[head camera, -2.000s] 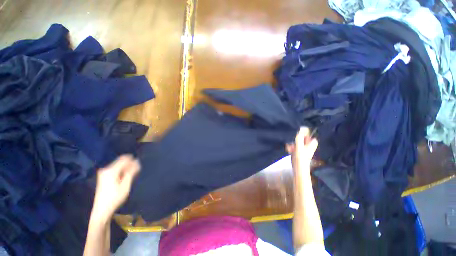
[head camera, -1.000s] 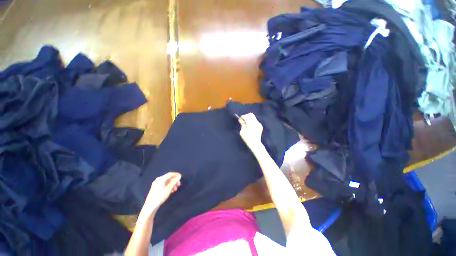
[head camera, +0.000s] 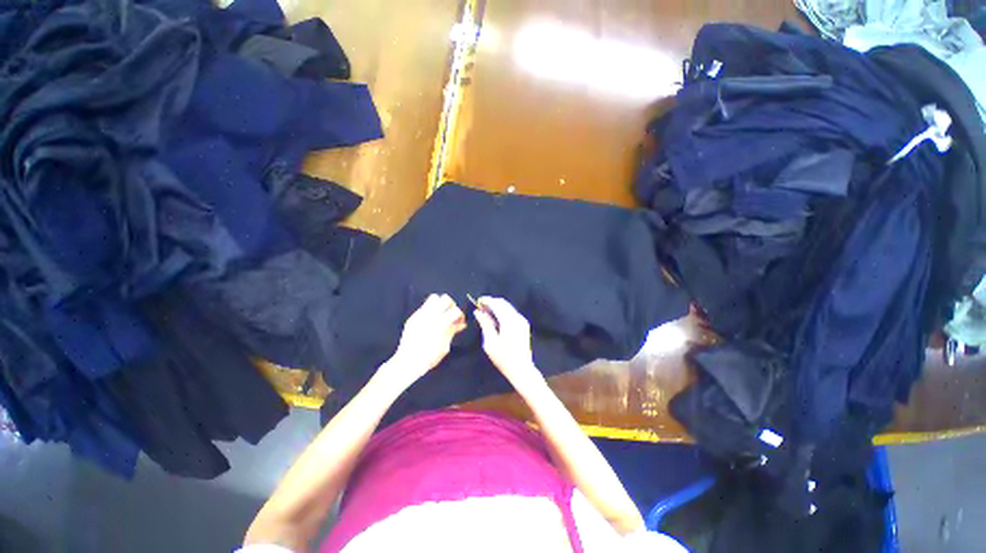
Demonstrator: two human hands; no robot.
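A black garment (head camera: 541,248) lies spread flat on the brown worktable in front of me. My left hand (head camera: 432,329) and my right hand (head camera: 503,333) are close together over its middle, fingertips bent and nearly touching. A tiny tip, likely thread snips (head camera: 471,301), shows at my right fingertips. The fingers of my left hand are pinched; whether they hold cloth or a thread is too small to tell.
A large heap of navy and black garments (head camera: 232,194) lies at left. A dark bundle (head camera: 757,162) with a pale tie (head camera: 928,134) lies at right. Pale green cloth (head camera: 930,32) is behind it. A blue bin (head camera: 887,502) stands below the yellow-taped table edge (head camera: 638,434).
The black garment was held up between both hands, then laid flat. My right hand has come down and left, my left hand up and right, and they now meet over the cloth.
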